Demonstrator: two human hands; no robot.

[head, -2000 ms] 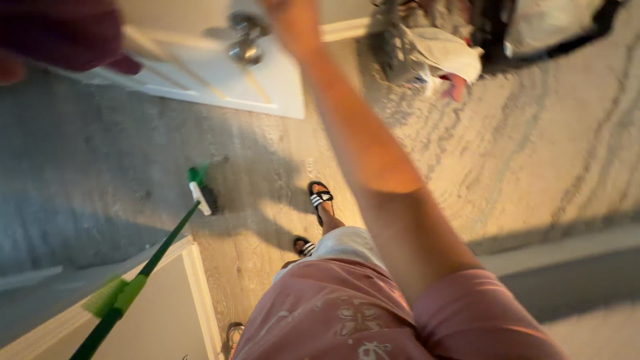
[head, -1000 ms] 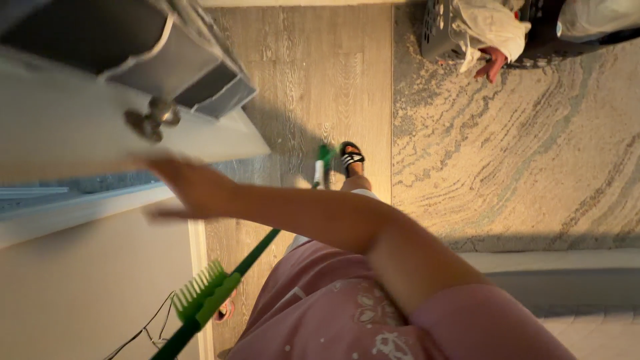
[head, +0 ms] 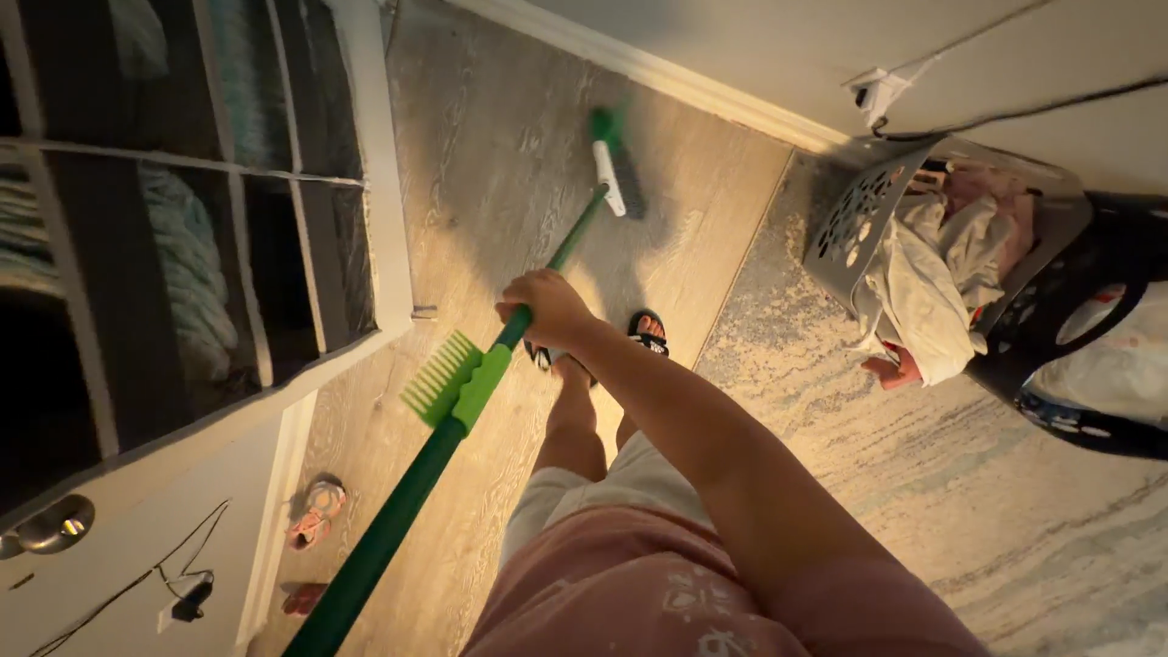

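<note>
My right hand (head: 550,308) is wrapped around the green handle of a broom (head: 401,497), just above my feet. A light green comb-like piece (head: 459,383) is clipped on the handle below that hand. At the handle's far end the white and green broom head (head: 609,178) with dark bristles rests on or just over the wood-look floor; its green end is blurred. The handle's near end runs out of view at the bottom. My left hand is not in view.
At left, a door (head: 397,265) carries a hanging organizer with dark pockets. At right, a grey laundry basket (head: 830,214) with clothes and a black basket (head: 1022,356) stand on a patterned rug (head: 876,474). Shoes (head: 318,511) lie at lower left; a baseboard (head: 657,78) runs behind.
My right hand was off the broom, near the door knob; now it holds the handle. The door has swung, and its hanging organizer faces me. The view has turned.
</note>
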